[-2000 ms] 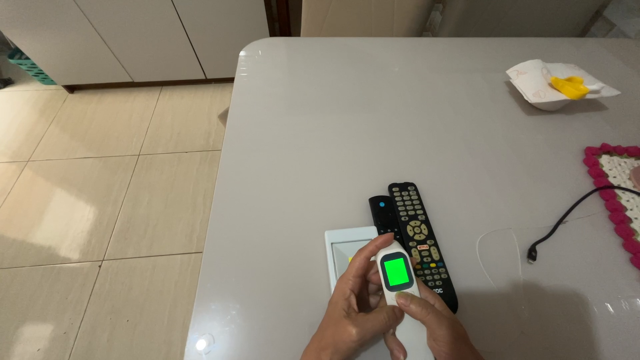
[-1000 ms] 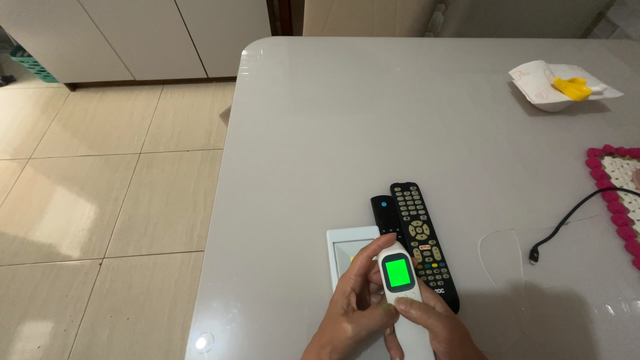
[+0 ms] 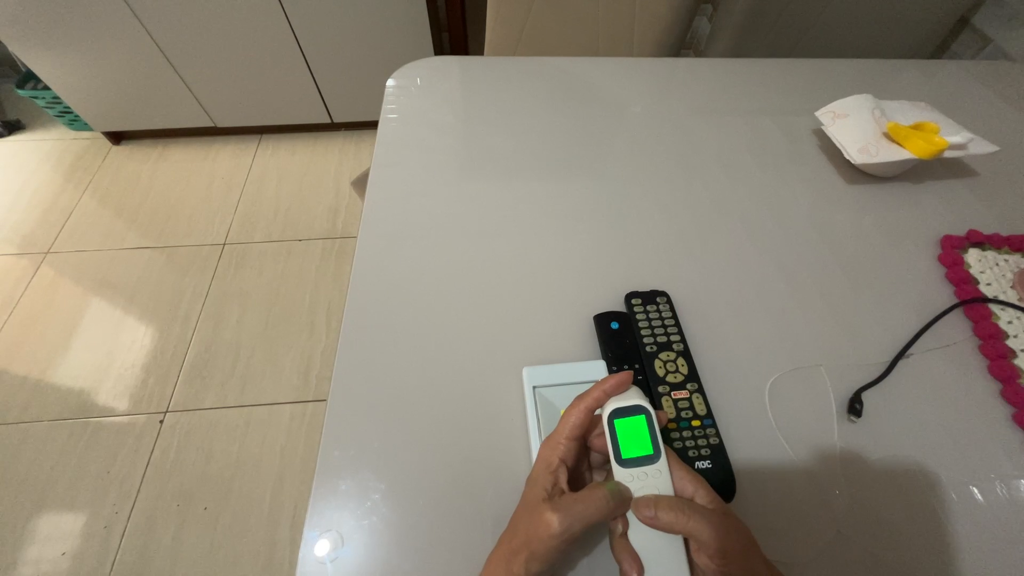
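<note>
Both my hands hold a white handheld device, seemingly an infrared thermometer (image 3: 640, 480), whose small screen glows green. My left hand (image 3: 560, 496) wraps its left side, a fingertip near its top end and the thumb by the buttons. From the right, my right hand (image 3: 696, 512) grips the body, its thumb lying across the front below the buttons. Just beyond lie a long black AOC remote control (image 3: 670, 368) and a smaller black remote control (image 3: 616, 340), side by side on the table. A white framed object (image 3: 564, 373) lies flat, partly hidden behind my left hand.
On the glossy table (image 3: 560, 200), a white bowl (image 3: 884, 166) at the back right holds a paper napkin (image 3: 852, 120) and a yellow item (image 3: 918, 140). A black cable (image 3: 904, 352) crosses a crocheted mat with a pink border (image 3: 992, 336). A clear thread (image 3: 770, 392) lies nearby.
</note>
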